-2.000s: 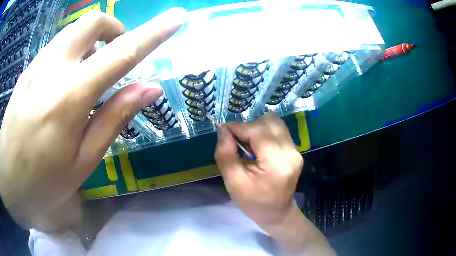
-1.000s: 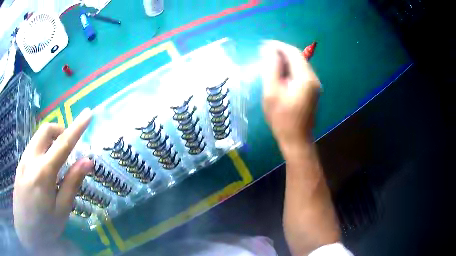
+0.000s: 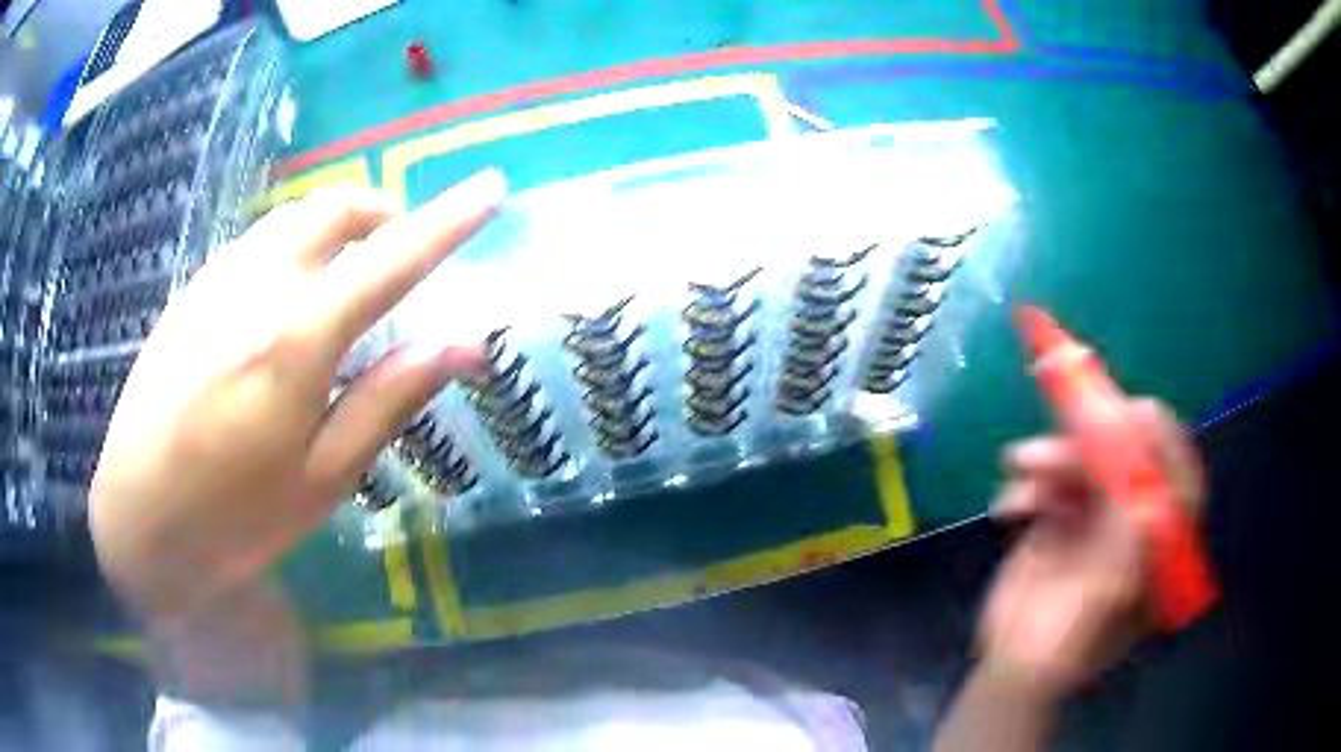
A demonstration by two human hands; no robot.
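Observation:
A clear blister tray lies tilted on the green mat, glaring white along its far part. Small dark ring-like components with brassy glints stand in several rows in it. My left hand is at the tray's left end, thumb and forefinger apart around its edge; the grip is partly hidden by the hand. My right hand, a little blurred, holds the red marker pen right of the tray, its tip up and to the left. The pen does not touch the tray.
Other trays of dark components stand at the left. A small red marker cap is on the mat beyond the tray. Yellow, red and blue tape lines cross the green mat. The bench edge curves across the lower right.
The thin tool seen at the tray earlier is no longer visible. My right hand has taken up the red marker from the mat and moved back towards me. My left hand stays at the tray's left end.

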